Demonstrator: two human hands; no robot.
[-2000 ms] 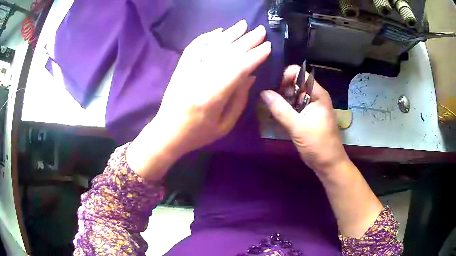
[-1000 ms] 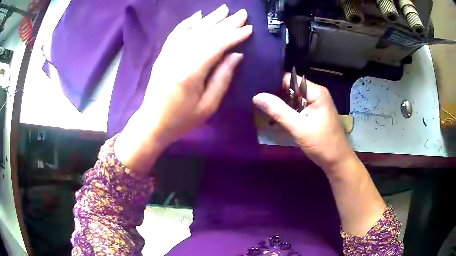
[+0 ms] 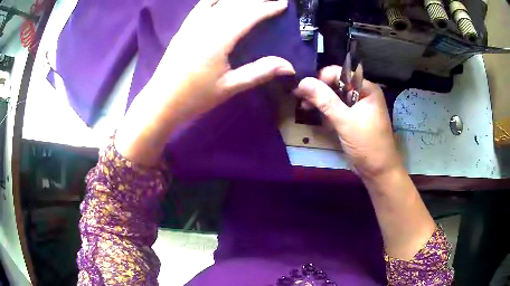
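Observation:
Purple fabric lies on the white table and hangs over its front edge; its right edge runs up to the presser foot. My left hand lies flat on the fabric, fingers spread, fingertips near the top of the picture. My right hand holds metal thread snips, blades pointing up. Its thumb and forefinger are at the fabric's right edge below the presser foot; whether they pinch the cloth is hard to tell.
The dark machine body with ribbed tension dials is at the upper right. A cream base plate strip and the white table top lie below it. The reddish-brown table edge runs across in front of the wearer's lap.
My left hand has moved up and left, its thumb spreading away. My right hand has moved up slightly with the snips. The fabric's lower right edge has shifted left, showing more base plate.

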